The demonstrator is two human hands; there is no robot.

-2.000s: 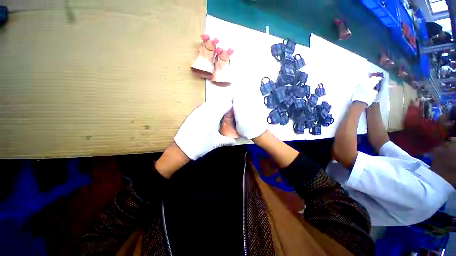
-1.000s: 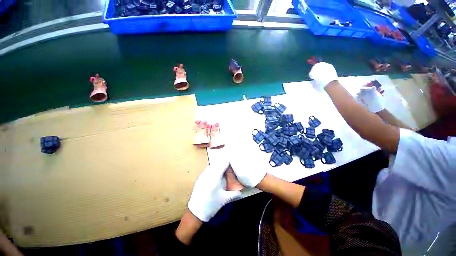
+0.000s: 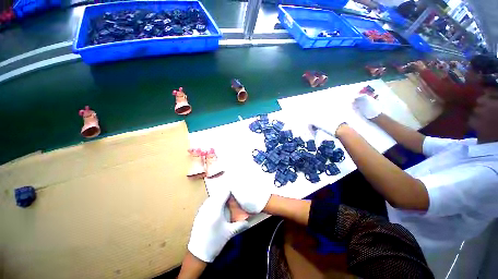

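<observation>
My left hand, in a white glove, holds a flesh-pink moulded body piece at the near edge of the sheets. My right hand, also gloved, closes on the same piece from the right and covers its upper end. Whether a dark part is on it is hidden. Two body pieces with red tops stand side by side just beyond my hands. A heap of dark looped parts lies on the white sheet to the right.
A green conveyor carries spaced body pieces beyond the sheets. A blue tote of dark parts stands behind it. A lone dark part lies on the tan cardboard. A neighbour's gloved hand and bare forearms are at right.
The view has swung up and to the right. My hands stay together on the body piece. The neighbour's far-reaching hand has drawn back from the belt toward the dark heap.
</observation>
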